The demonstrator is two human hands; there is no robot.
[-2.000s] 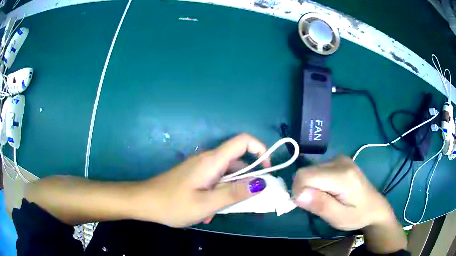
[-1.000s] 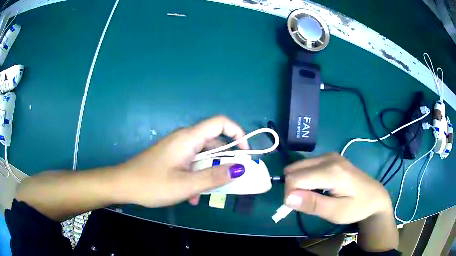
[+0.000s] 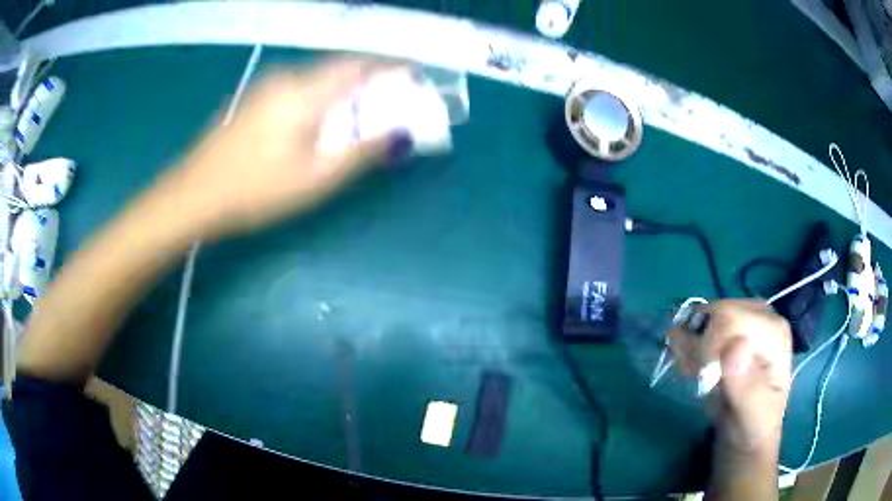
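Observation:
My left hand (image 3: 284, 137), blurred by motion, is at the upper left over the green bench. It holds a white handheld unit (image 3: 391, 115), with the thumb across its face. My right hand (image 3: 738, 357) is at the lower right and grips the white USB cable (image 3: 804, 280), with a white plug end showing at the fingers. The black FAN device (image 3: 594, 264) lies between the hands, its round metal head (image 3: 603, 123) at the far end. A black cable (image 3: 663, 228) is plugged into its right side.
White units (image 3: 37, 245) with blue tape lie at the far left. More units (image 3: 861, 291) and a black adapter (image 3: 812, 279) are at right. A pale square (image 3: 439, 423) and a dark strip (image 3: 489, 415) lie near the front edge. Another unit (image 3: 556, 16) is beyond the scuffed white strip (image 3: 391, 29).
My left hand has carried the unit up and left, away from my right hand. My right hand has moved right with the white cable. The black plug is no longer at the unit.

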